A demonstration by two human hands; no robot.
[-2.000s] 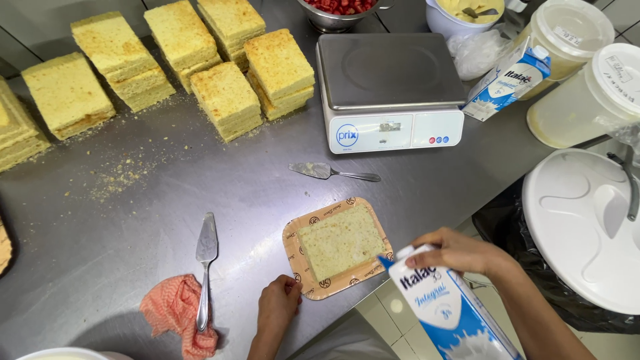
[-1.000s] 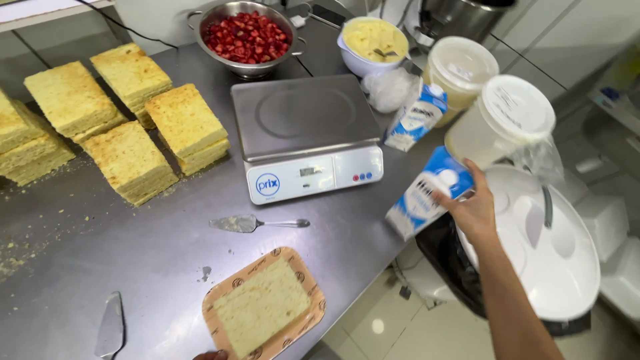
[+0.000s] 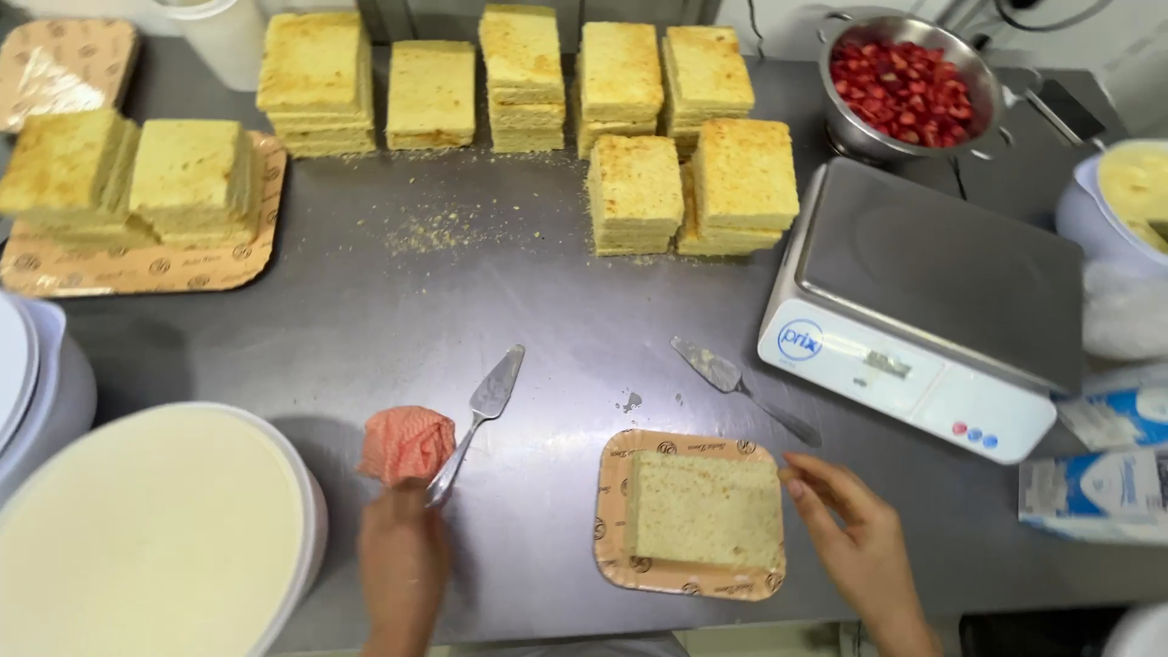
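A rectangular sponge cake layer (image 3: 704, 511) lies on a printed cardboard tray (image 3: 616, 570) near the table's front edge. My right hand (image 3: 849, 529) is at the tray's right rim, fingers apart, thumb and index close to the rim. My left hand (image 3: 403, 557) is over the lower end of a metal cake server (image 3: 495, 388) and the lower edge of a crumpled red cloth (image 3: 406, 443); whether its fingers grip the handle is hidden by blur. A second cake server (image 3: 716, 370) with residue on its blade lies above the tray.
Several sponge stacks (image 3: 630, 78) line the back, with two more on a larger cardboard tray (image 3: 201, 278) at left. A Prix scale (image 3: 940, 265), a colander of cut strawberries (image 3: 903, 91) and milk cartons (image 3: 1095, 488) are at right. A large tub of cream (image 3: 155, 538) occupies the front left.
My right hand has let go of the milk carton, which now lies at the right, and has moved to the tray. My left hand has moved left to the cloth and server. The view has swung left.
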